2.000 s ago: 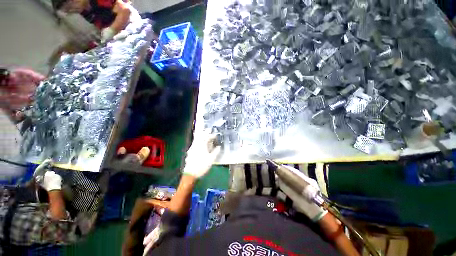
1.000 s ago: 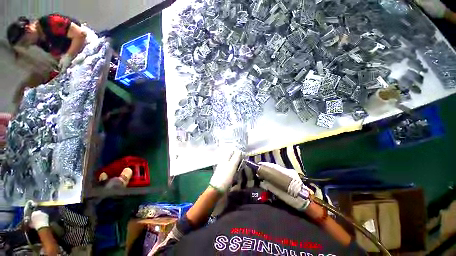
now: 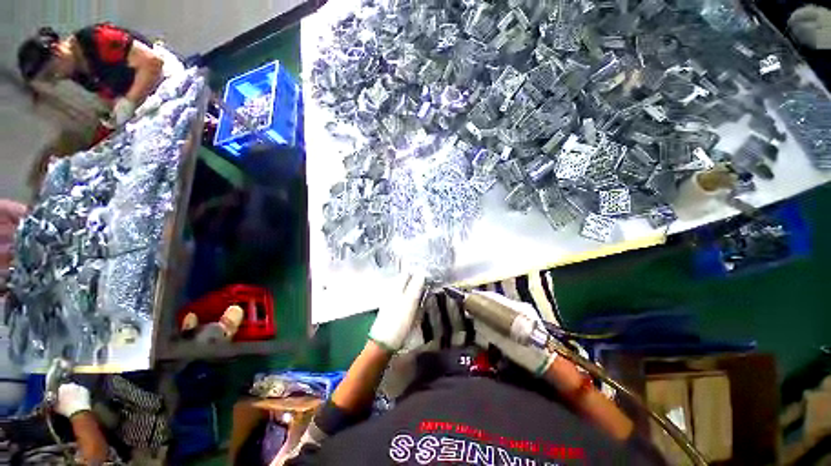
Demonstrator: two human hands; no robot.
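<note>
My right hand point(image 3: 526, 339), in a white glove, is closed around a silver-grey cylindrical hand tool point(image 3: 495, 313). Its narrow dark tip points left toward my left hand, and a yellowish-brown hose point(image 3: 629, 391) runs from its rear. My left hand point(image 3: 399, 314), also white-gloved, is at the table's front edge just left of the tip. Its fingers seem to hold something small and dark, too small and blurred to name. Small grey metal parts point(image 3: 538, 109) are heaped across the white table point(image 3: 519, 244). A patch of finer bright pieces point(image 3: 433, 196) lies nearest me.
A tan round object point(image 3: 713, 180) is near the table's right edge. Blue crates stand left point(image 3: 260, 109) and right point(image 3: 785, 238) of the table. A red crate point(image 3: 251, 309) is on the left. A person point(image 3: 109, 64) works at the left table. Cardboard boxes point(image 3: 688, 414) are below right.
My left hand has moved from the tabletop at the left to the front edge beside the tool tip. The tool is tilted flatter than two seconds ago. The view has shifted.
</note>
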